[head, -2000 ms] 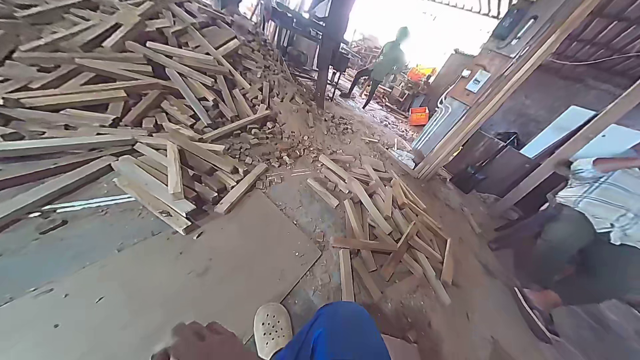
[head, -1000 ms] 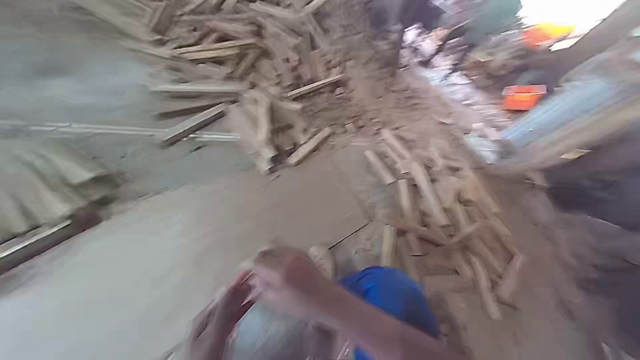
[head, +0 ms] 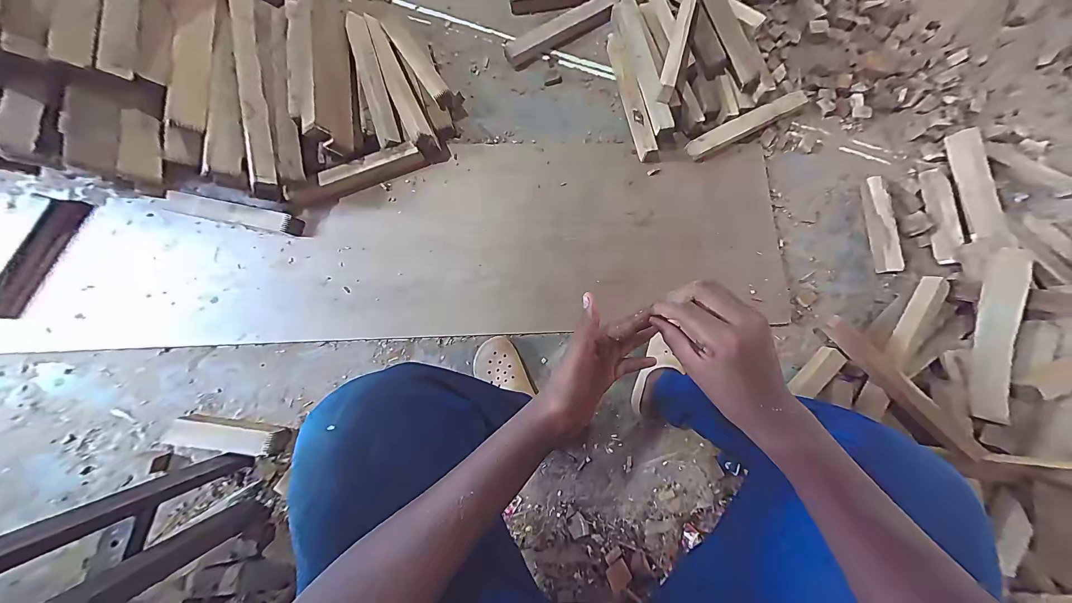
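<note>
My left hand (head: 590, 360) is raised between my knees with its thumb up and its fingers spread. The fingers of my right hand (head: 716, 347) touch the fingertips of the left one. No object shows in either hand; whether something tiny is pinched between the fingertips is hidden. Beyond both hands a flat board (head: 536, 243) lies on the floor. Below the hands are my knees in blue trousers (head: 402, 452) and my perforated beige clogs (head: 501, 365).
Stacked wood pieces (head: 251, 92) stand at the upper left. Loose wood sticks (head: 662, 67) lie at the top, and a pile of short wood pieces (head: 997, 335) is at the right. A dark metal frame (head: 126, 511) is at the lower left. Small offcuts (head: 863, 84) litter the floor.
The view has swung down and to the left. Two seconds ago one hand showed at the bottom edge; now both hands are up in front of me, touching.
</note>
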